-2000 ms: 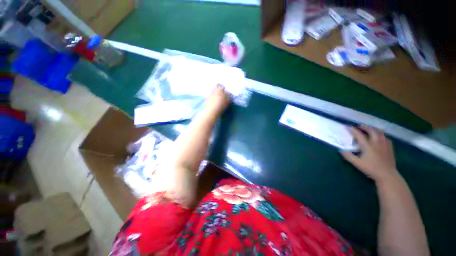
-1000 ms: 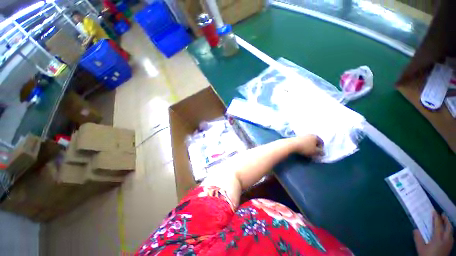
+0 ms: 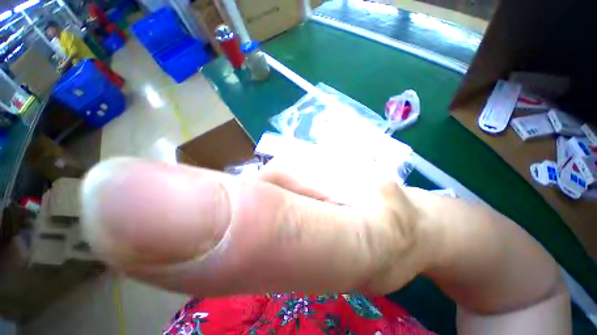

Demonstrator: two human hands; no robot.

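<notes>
My right hand [image 3: 314,235] fills the middle, very close to the camera and blurred, with one large digit pointing left. Whether it holds anything cannot be told. My left hand is not visible. Behind the right hand, a glaring pile of clear plastic bags [image 3: 347,124] lies on the green bench. The end of a white box [image 3: 267,145] shows at the pile's left edge. A small pale edge [image 3: 445,192] shows just above the right wrist; what it belongs to is unclear.
A supply carton [image 3: 481,134] with loose retail boxes [image 3: 501,106] stands right. A pink and white wrapped item [image 3: 402,110] lies beyond the bags. A bottle [image 3: 257,64] stands far left. The finished-goods carton [image 3: 213,145] is mostly hidden. A person in yellow [image 3: 75,47] is far off.
My right hand has come up from the white box at the right to just before the camera. My left hand, earlier on the bags, no longer shows. The view has shifted right.
</notes>
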